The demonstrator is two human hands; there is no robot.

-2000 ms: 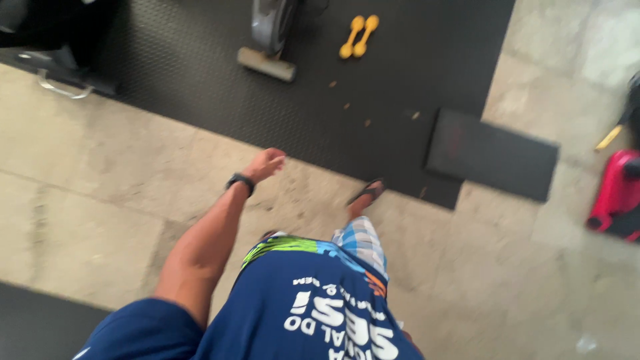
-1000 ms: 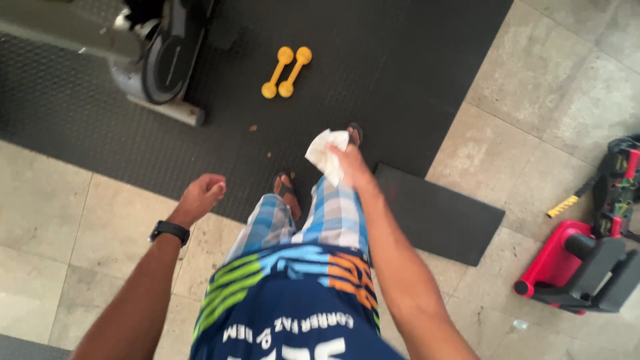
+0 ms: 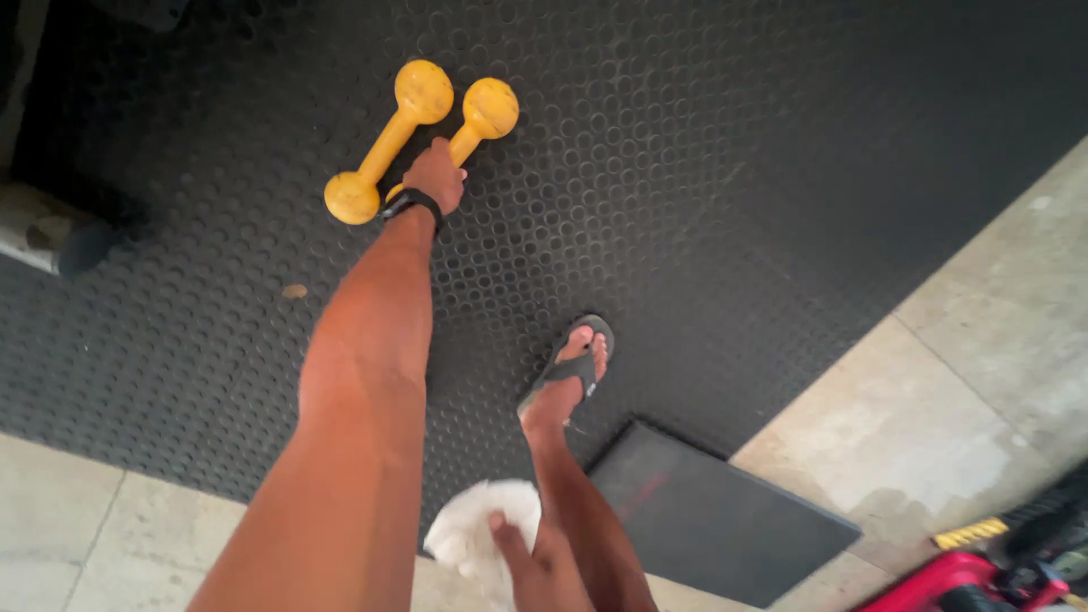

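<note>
Two yellow dumbbells lie side by side on the black studded rubber mat (image 3: 646,195). My left hand (image 3: 437,177), with a black watch on its wrist, reaches down to the right-hand dumbbell (image 3: 490,109) and has its fingers around the handle, hiding part of it. Close by on the left rests the other dumbbell (image 3: 391,144), which I do not hold. At the bottom, my right hand (image 3: 540,552) holds a crumpled white cloth or paper (image 3: 484,527) between thumb and fingers.
My foot in a dark flip-flop (image 3: 578,361) stands on the mat. Beside it lies a flat black pad (image 3: 722,518) over the mat's edge and the tiles. Red and black equipment (image 3: 935,582) is at the lower right; a metal machine foot (image 3: 42,229) is at the left.
My left hand has gone from hanging free over the floor to gripping a dumbbell. The white cloth or paper stays in my right hand. The view has moved much closer to the mat.
</note>
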